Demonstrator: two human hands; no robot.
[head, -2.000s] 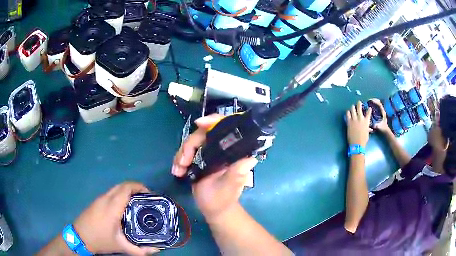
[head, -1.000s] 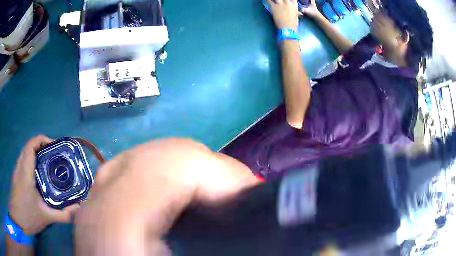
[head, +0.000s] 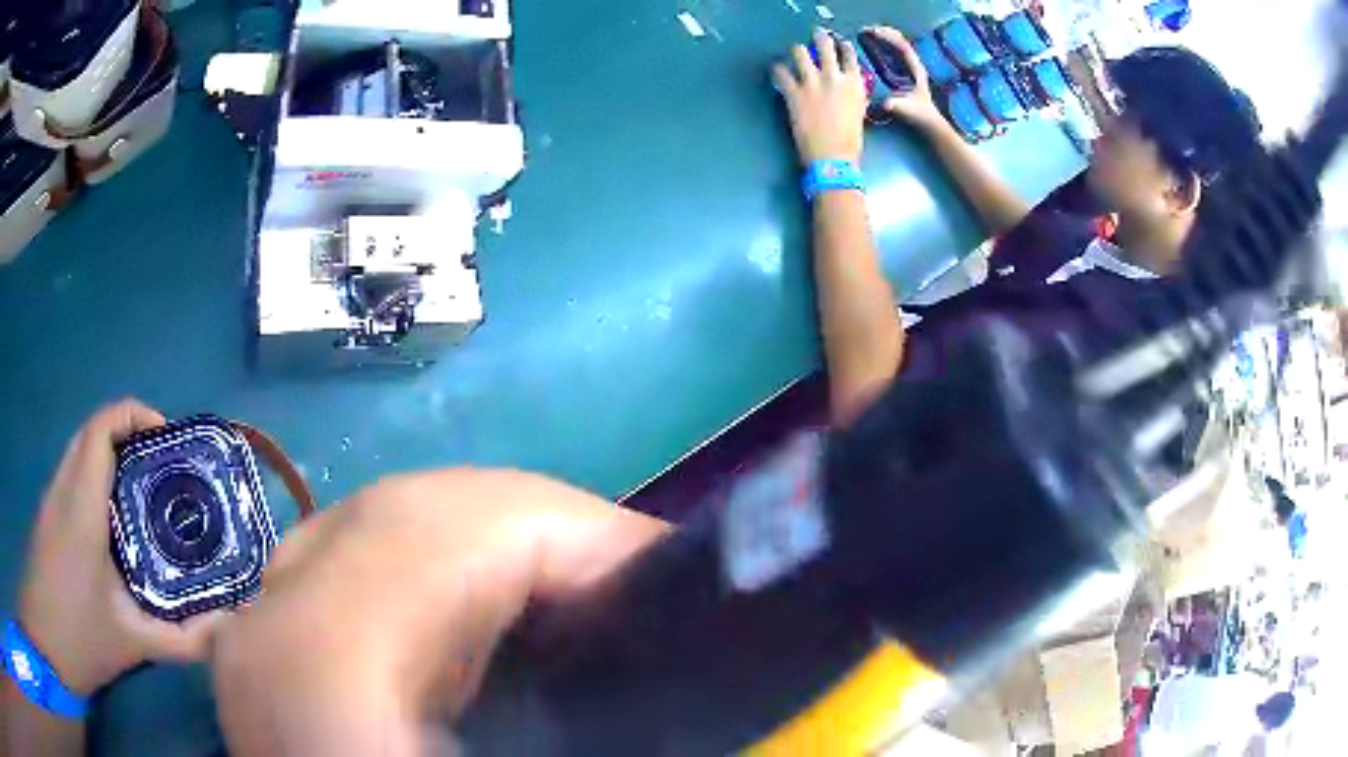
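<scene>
My left hand (head: 92, 562), with a blue wrist band, holds a speaker unit (head: 186, 515) at the lower left. Its black square face with a round centre is turned up, and a brown strap shows at its right. My right hand (head: 429, 592) is large and blurred at the bottom centre, closed round the electric screwdriver (head: 887, 518). The screwdriver's thick black body with a yellow strip reaches to the right, close to the camera. Its tip and my right fingers are hidden or out of the picture.
A white screw feeder (head: 370, 163) stands on the green bench (head: 621, 266) beyond my hands. Finished cream units (head: 92, 89) are stacked at the upper left. A person in purple (head: 1020, 266) works across at the right, beside rows of blue units (head: 983, 92). Boxes lie at the lower right.
The view has swung right and the screwdriver is now close to the camera, away from the feeder. The speaker unit stays in my left hand.
</scene>
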